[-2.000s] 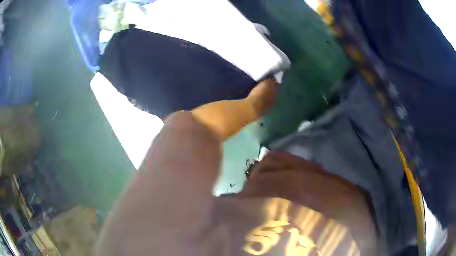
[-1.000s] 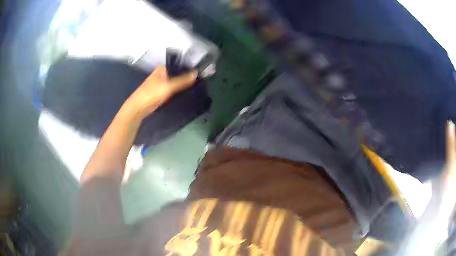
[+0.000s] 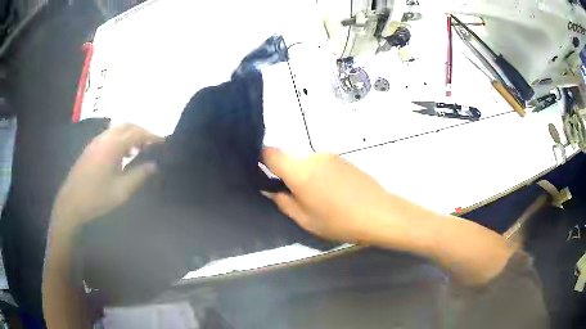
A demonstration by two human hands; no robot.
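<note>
A dark navy cloth panel point(image 3: 215, 154) lies over the left part of the white machine table and hangs over its front edge. My left hand point(image 3: 106, 173) is blurred and holds the panel's left side between thumb and fingers. My right hand point(image 3: 328, 193) pinches the panel's right edge between thumb and fingers. The panel's upper tip, with a pale bluish patch, lies left of the needle plate point(image 3: 352, 82). The presser foot area point(image 3: 350, 61) is hard to make out and touches no cloth.
Black thread snips point(image 3: 446, 110) lie right of the needle plate. A red pencil point(image 3: 449, 58), a tool with an orange-brown handle point(image 3: 507, 96) and a long dark-handled tool point(image 3: 507, 71) lie behind them. The white machine body point(image 3: 546, 38) stands at the upper right.
The view has swung from the floor, baskets and white cloth to the machine table. Earlier one hand reached to dark cloth over the basket; now both hands hold a dark panel on the table.
</note>
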